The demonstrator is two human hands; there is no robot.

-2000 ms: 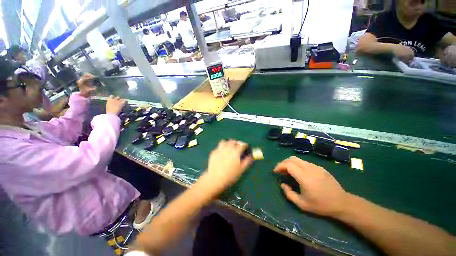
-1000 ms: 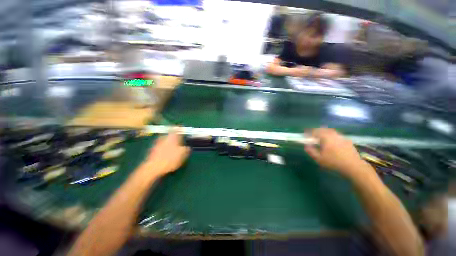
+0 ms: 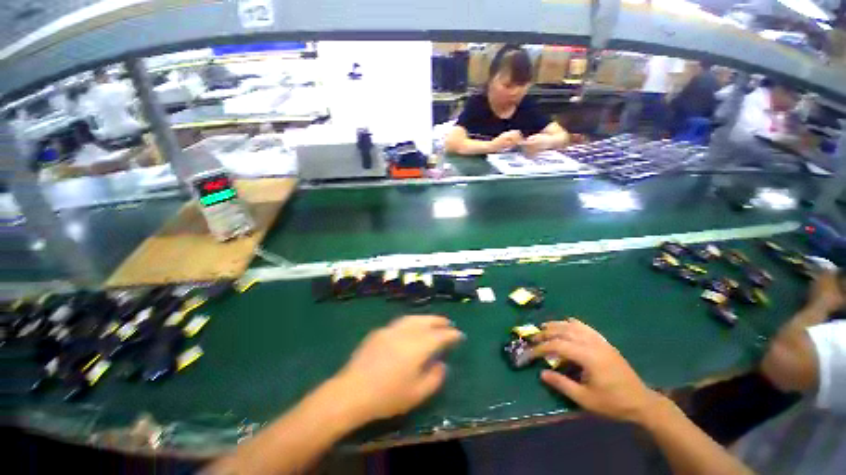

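My right hand (image 3: 589, 366) is over a small dark unit with a yellow edge (image 3: 521, 345) on the green bench, fingers touching or covering it; whether it grips it is unclear. My left hand (image 3: 399, 366) is slightly blurred, above the bench left of it, fingers apart, with nothing seen in it. Another unit with a pale yellow-edged pouch (image 3: 526, 296) lies just beyond my right hand. A row of black device housings (image 3: 399, 284) with pouches lies ahead of my left hand, a white pouch at its right end.
A heap of black housings (image 3: 130, 334) covers the left bench. A power supply (image 3: 221, 209) stands on a brown board (image 3: 167, 243). More units (image 3: 714, 278) lie at right. A person's arm (image 3: 807, 343) is at the right edge. Another person (image 3: 506, 116) sits opposite.
The view has swung right. My right hand has come back from near the white strip to the near bench. Two units now lie by it, right of the row. My left hand is nearer the bench middle.
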